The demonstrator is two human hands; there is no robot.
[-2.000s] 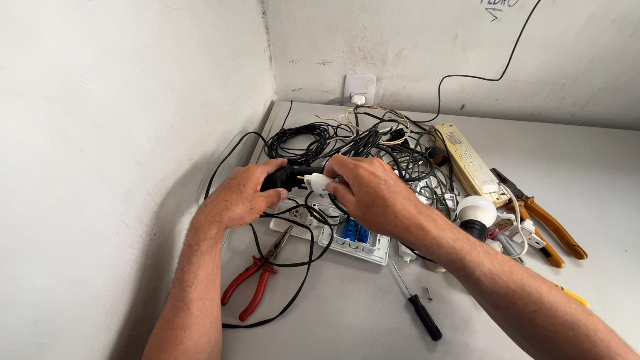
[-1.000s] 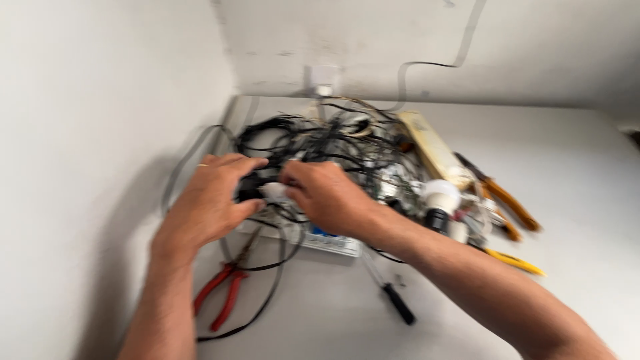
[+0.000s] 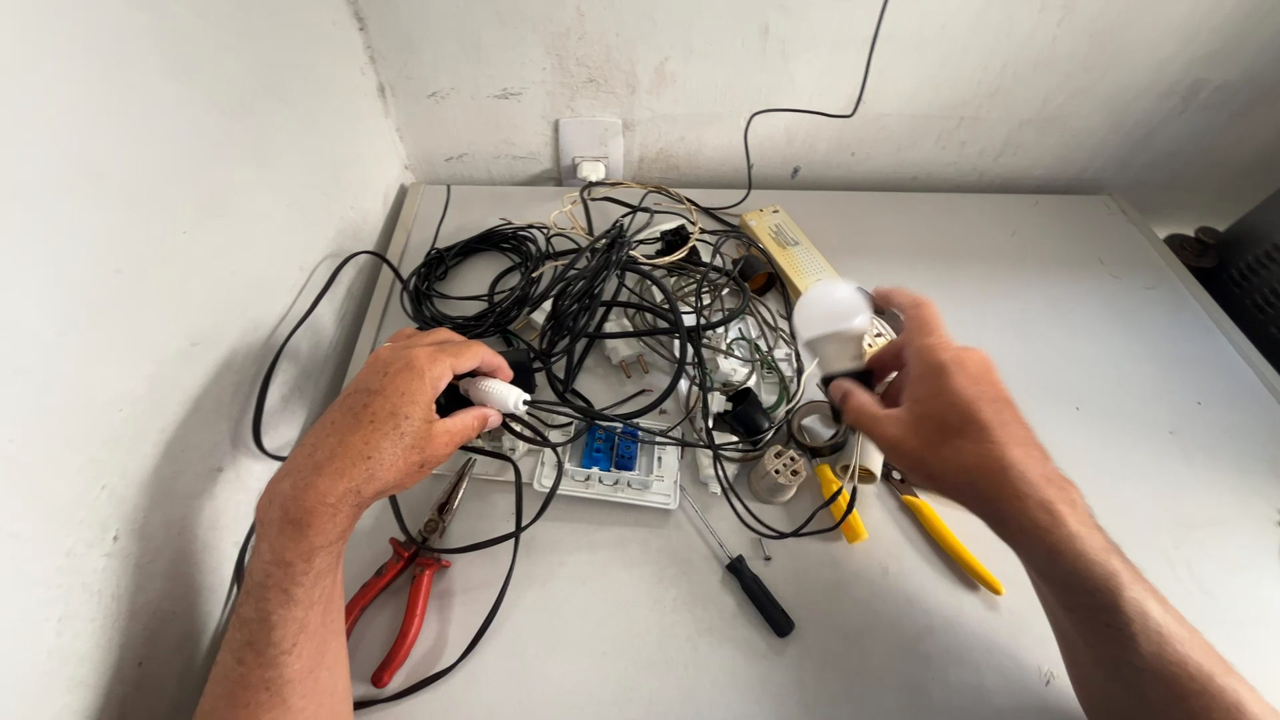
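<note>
My left hand (image 3: 400,410) grips a white plug (image 3: 495,394) with a black cord, together with a black piece that is partly hidden by the fingers. At the right of the pile, my right hand (image 3: 930,390) holds a white light bulb (image 3: 834,318) by the black lamp socket (image 3: 850,378) at its base, with the bulb pointing up. A tangle of black cables (image 3: 590,300) lies between the hands. Below it sits a white switch plate with blue modules (image 3: 612,450).
Red-handled long-nose pliers (image 3: 415,590) lie at the lower left, a black-handled screwdriver (image 3: 758,595) near the centre, and a yellow-handled tool (image 3: 950,545) at the right. A cream plastic case (image 3: 790,245) lies behind the bulb. A plug sits in the wall outlet (image 3: 591,140).
My right hand has left the plug and moved right, and it now holds the bulb with its socket, which lay on the table before. My left hand still holds the plug and black piece.
</note>
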